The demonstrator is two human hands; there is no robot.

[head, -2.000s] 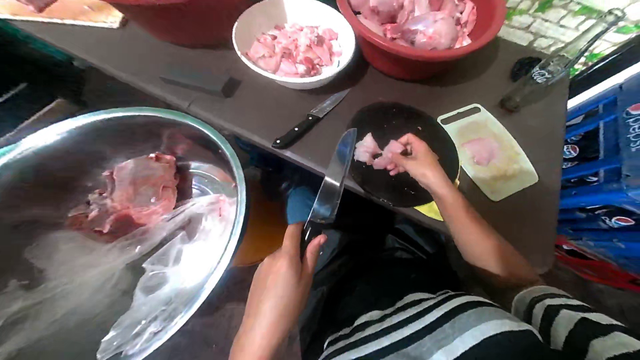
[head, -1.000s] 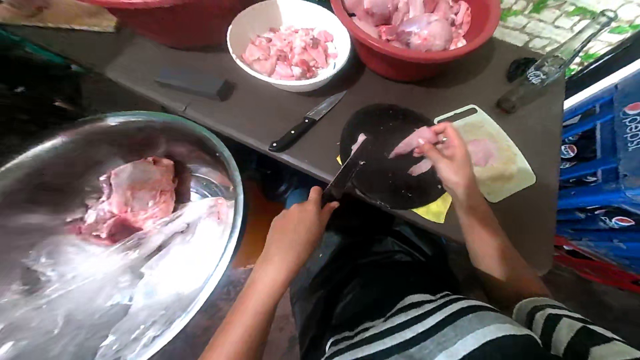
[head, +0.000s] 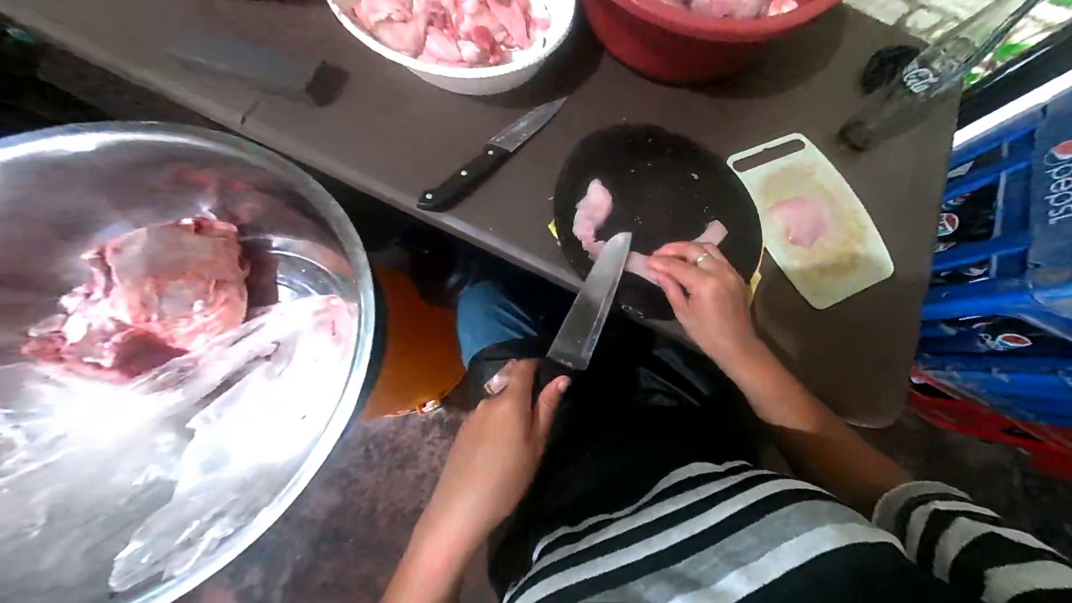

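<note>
My left hand (head: pixel 511 427) is closed on the black handle of a large kitchen knife (head: pixel 593 306), its blade tip over the near left part of a round black cutting board (head: pixel 657 188). On that board my right hand (head: pixel 699 280) grips a strip of pale raw meat (head: pixel 641 265) beside the blade tip. Another piece of meat (head: pixel 593 209) lies at the board's left, and a small end of meat (head: pixel 713 232) shows just above my right fingers. A smaller black-handled knife (head: pixel 494 155) rests on the table left of the board.
A white bowl of meat pieces (head: pixel 477 79) and a red basin (head: pixel 687 46) stand at the back. Right are a small white cutting board (head: pixel 846 260) with meat, a glass bottle (head: pixel 904 96) and blue crates (head: pixel 997 268). A large metal basin (head: pixel 356 276) holds meat and plastic at left.
My right hand has lowered the meat onto the black board. A piece of meat now lies at the board's left. The knife's blade has come to the meat near my right fingers.
</note>
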